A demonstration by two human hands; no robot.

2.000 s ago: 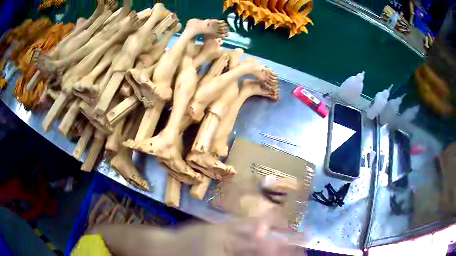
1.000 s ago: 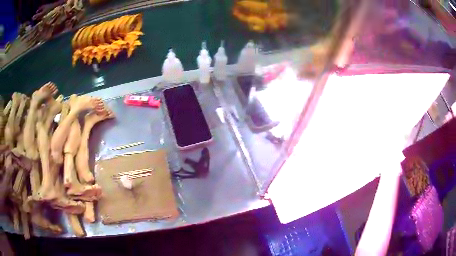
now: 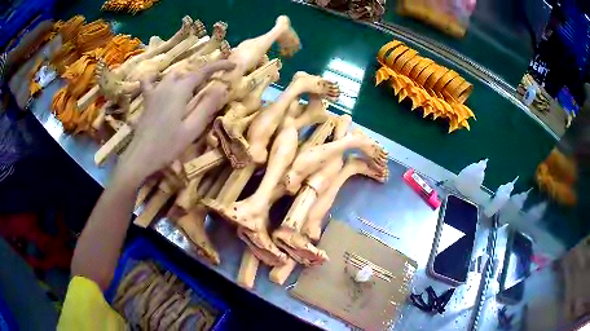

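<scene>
Tan figurine legs (image 3: 270, 169) lie heaped on the metal bench. My left hand (image 3: 165, 113) reaches over the left part of the heap from the lower left, back of the hand up. Its fingers are around a figurine leg (image 3: 255, 48) that slants up to the right, its foot end above the others; the palm side of the grip is hidden. My right hand is not in view. A brown work pad (image 3: 336, 284) at the bench edge bears thin sticks (image 3: 370, 265) and a white lump (image 3: 363, 274).
A phone (image 3: 454, 239), red-pink tube (image 3: 422, 189), white bottles (image 3: 472, 176) and black straps (image 3: 432, 300) are right of the heap. Orange parts (image 3: 424, 81) lie on the green belt (image 3: 349, 39), more at far left (image 3: 84, 71). A blue tote (image 3: 223, 317) of tan parts is below the bench.
The view has swung back left from the bright white sheet at the right. My left hand has come into view over the heap, and a leg there now sticks up higher.
</scene>
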